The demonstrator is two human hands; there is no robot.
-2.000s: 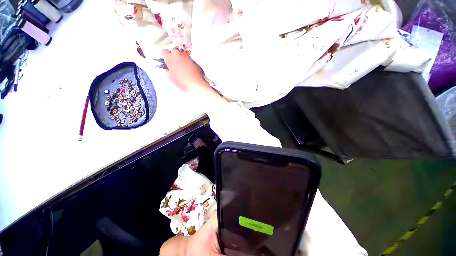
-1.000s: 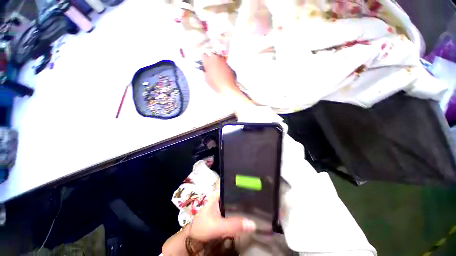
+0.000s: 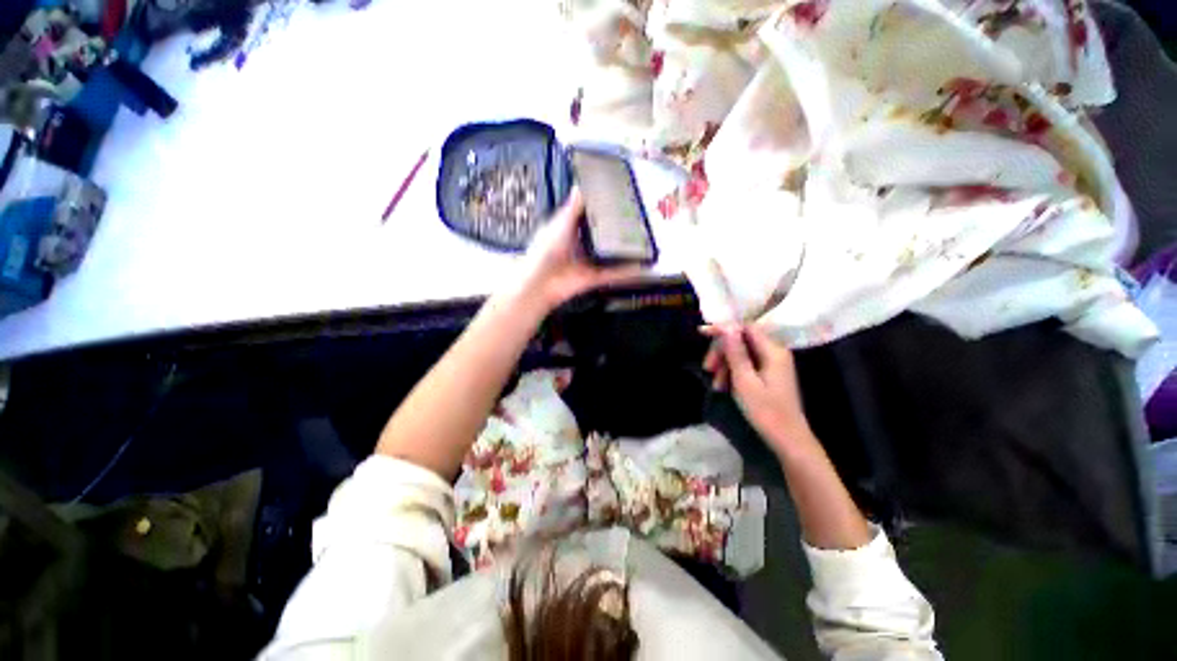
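Observation:
My left hand (image 3: 563, 265) holds a smartphone (image 3: 612, 207) over the table's front edge, right beside the button tray (image 3: 559, 174). The phone's screen is pale. Small buttons (image 3: 503, 196) are heaped in the tray. My right hand (image 3: 759, 375) is in front of the table, its fingertips pinched on the lower edge of the white floral garment pile (image 3: 891, 168). Whether it also holds a small tool cannot be told. A floral garment piece (image 3: 516, 452) lies bunched on my lap.
A thin dark-red stick (image 3: 405, 186) lies left of the tray on the white table (image 3: 297, 194). Blue and dark items (image 3: 78, 194) stand at the far left. A dark cloth-covered bin or seat (image 3: 1007, 426) is below the pile. Olive cloth (image 3: 181, 529) shows at lower left.
My left hand has moved the phone forward from near my lap to beside the tray. My right hand has drawn back from the table to the pile's lower edge. The view has shifted.

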